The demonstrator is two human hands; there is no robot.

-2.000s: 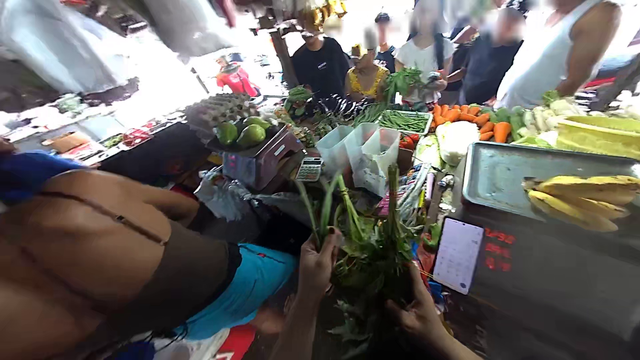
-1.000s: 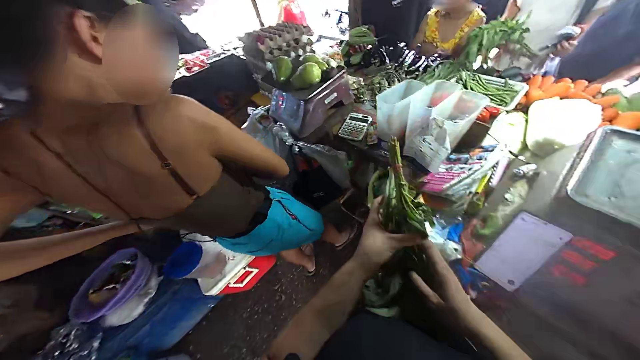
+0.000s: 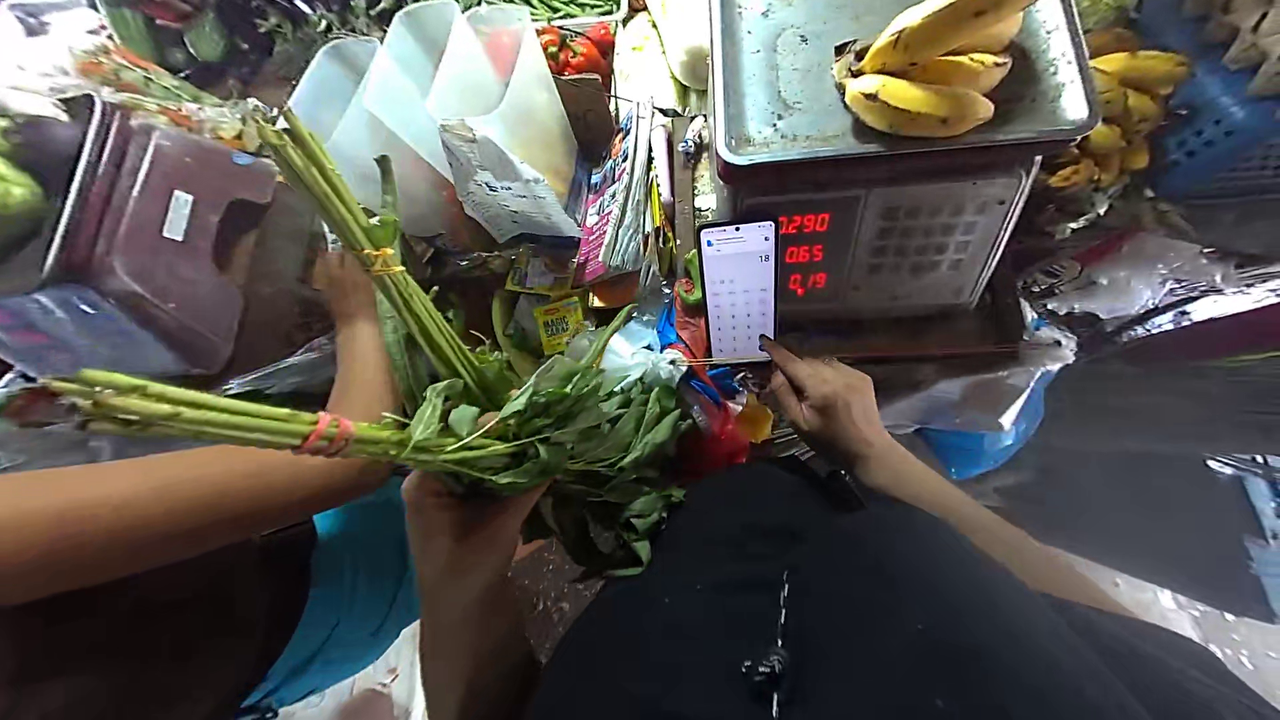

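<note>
My left hand (image 3: 465,510) is closed around leafy green vegetables (image 3: 600,430), bundled by their stems. A red rubber band (image 3: 327,433) binds the lower stems, and a yellow band (image 3: 382,261) the upper ones. The stems point left, the leaves lie to the right over my lap. My right hand (image 3: 825,400) holds nothing; its index finger is at the lower right edge of a smartphone (image 3: 738,290) showing a calculator. The phone leans upright against the front of a digital scale (image 3: 910,240) with lit red digits. Bananas (image 3: 920,75) lie on the scale's metal pan.
At the left, another person's arm (image 3: 200,505) reaches past the stems toward a second scale (image 3: 175,230). Translucent plastic holders (image 3: 450,110) stand behind the greens, near red peppers (image 3: 577,52). More bananas (image 3: 1120,110) and a blue plastic basket (image 3: 1220,130) are at the right.
My right hand has left the greens and moved to the phone, while my left hand keeps hold of them. The view has turned right and down toward the scale.
</note>
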